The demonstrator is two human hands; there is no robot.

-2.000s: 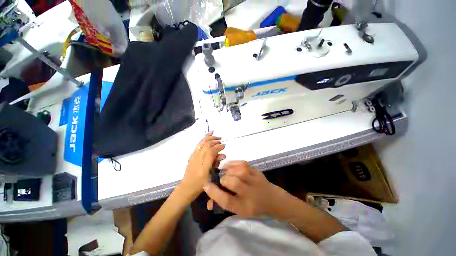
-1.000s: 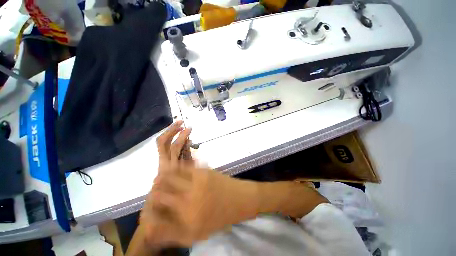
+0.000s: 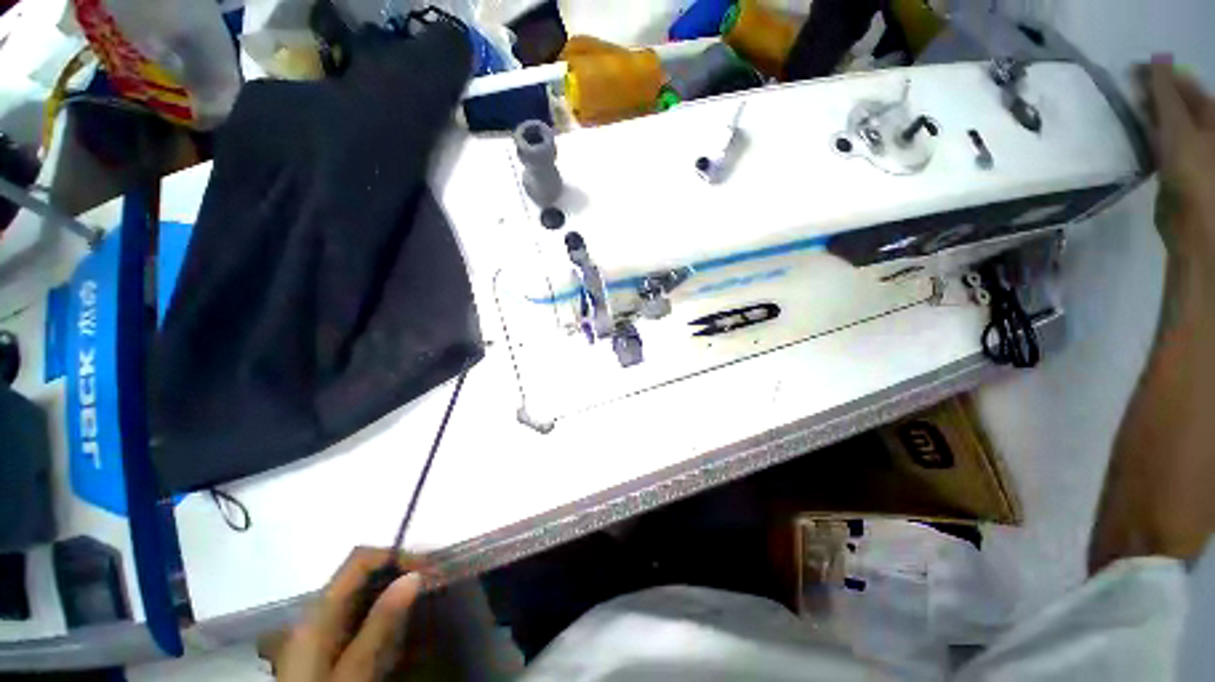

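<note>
My left hand point(image 3: 349, 624) is at the table's front edge, fingertips closed on a dark thread point(image 3: 433, 460). The thread runs taut up to the corner of the dark garment point(image 3: 320, 267), left of the needle area. My right hand point(image 3: 1179, 133) is at the far right end of the white JACK sewing machine head point(image 3: 786, 173), by the wall, blurred; whether it grips the handwheel end cannot be told. The presser foot area point(image 3: 626, 346) is under the head's left end. Black thread snips point(image 3: 736, 320) lie on the machine bed.
Black looped scissors handles point(image 3: 1010, 327) lie at the bed's right end. Orange-yellow thread cones point(image 3: 613, 83) stand behind the head. A blue JACK panel point(image 3: 100, 386) borders the table at left. A cardboard box point(image 3: 953, 460) is below the front edge. The wall is at right.
My left hand has moved down and left from the needle side to the front edge, with the thread drawn out. My right hand has moved from front centre to the machine's far right end.
</note>
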